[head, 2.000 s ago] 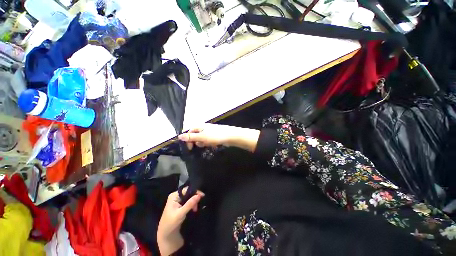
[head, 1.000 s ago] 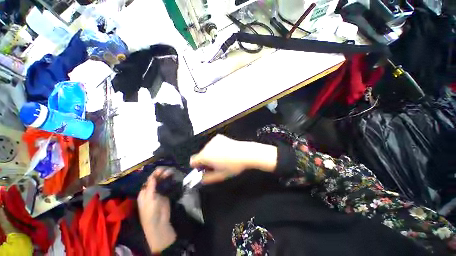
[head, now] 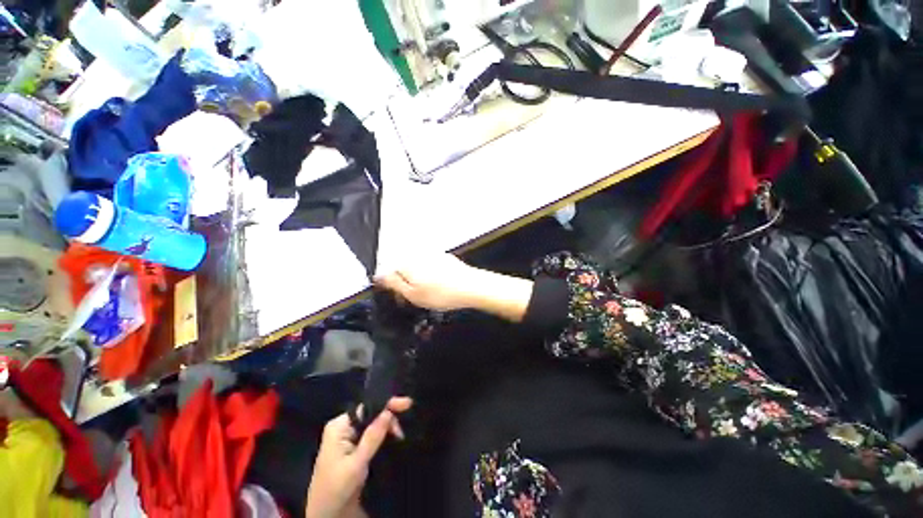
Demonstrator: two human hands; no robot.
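My right hand point(head: 430, 283) pinches a black fabric piece point(head: 349, 218) at the table's front edge. The piece runs from the table up to my fingers, and black cloth hangs from them. My left hand point(head: 349, 455) is lower, over my lap, and pinches the lower end of this black cloth point(head: 385, 354), which is stretched between the two hands. A crumpled black bundle point(head: 283, 142) lies on the table behind. The cloth blends into my black clothing, so its outline there is unclear. No snips can be made out.
A blue bottle point(head: 152, 238) lies at the left. The white table point(head: 455, 202) has a wood-coloured edge. A black strip point(head: 648, 89) crosses it to the right, in front of scissors point(head: 526, 76). Red cloth point(head: 197, 455) lies lower left; black plastic point(head: 810, 293) is at right.
One second ago my hands were close together, with something whitish at my right fingers. Now they are apart with black cloth stretched between them, and the whitish thing no longer shows.
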